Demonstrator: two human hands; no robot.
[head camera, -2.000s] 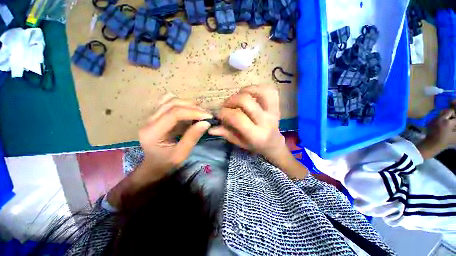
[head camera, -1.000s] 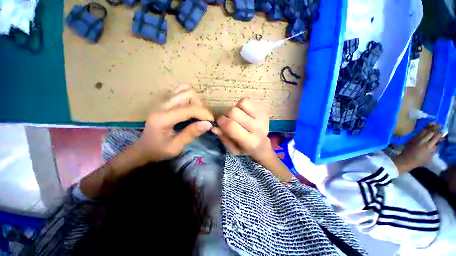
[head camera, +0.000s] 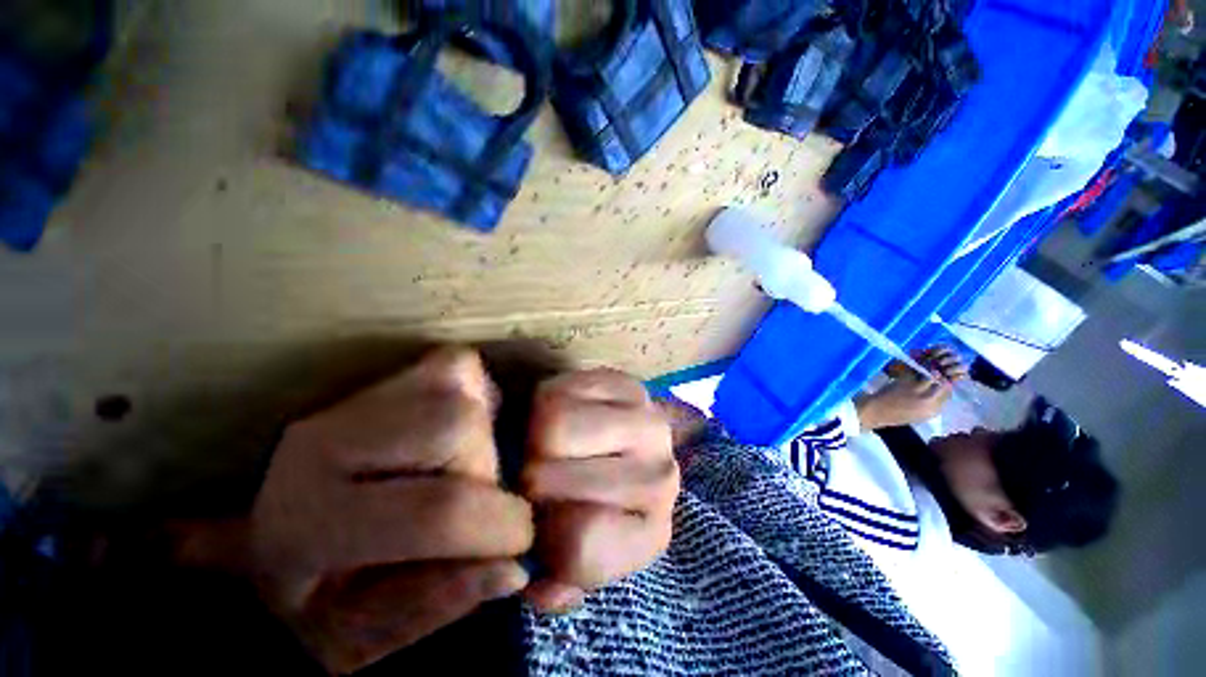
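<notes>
My left hand and my right hand are close to the camera, fingers curled, knuckles side by side and touching at the lower fingers. Only a sliver of a small dark piece shows between the thumb sides; the fingers hide the rest, and I cannot tell if it is a bag or a loop handle. Navy-grey plaid mini bags with dark loop handles lie beyond the hands, one nearest. A white glue bottle lies on its side, its long thin nozzle pointing right over the bin's edge.
The tan cardboard work board has dark specks and a dark spot at left. A blue bin stands on the right with a white liner. More bags are heaped by it. Another person in a white striped sleeve sits beyond it.
The view has tilted and moved closer, so hands and bags look larger. The fingers are now curled more tightly together. The neighbouring person's head has come into view.
</notes>
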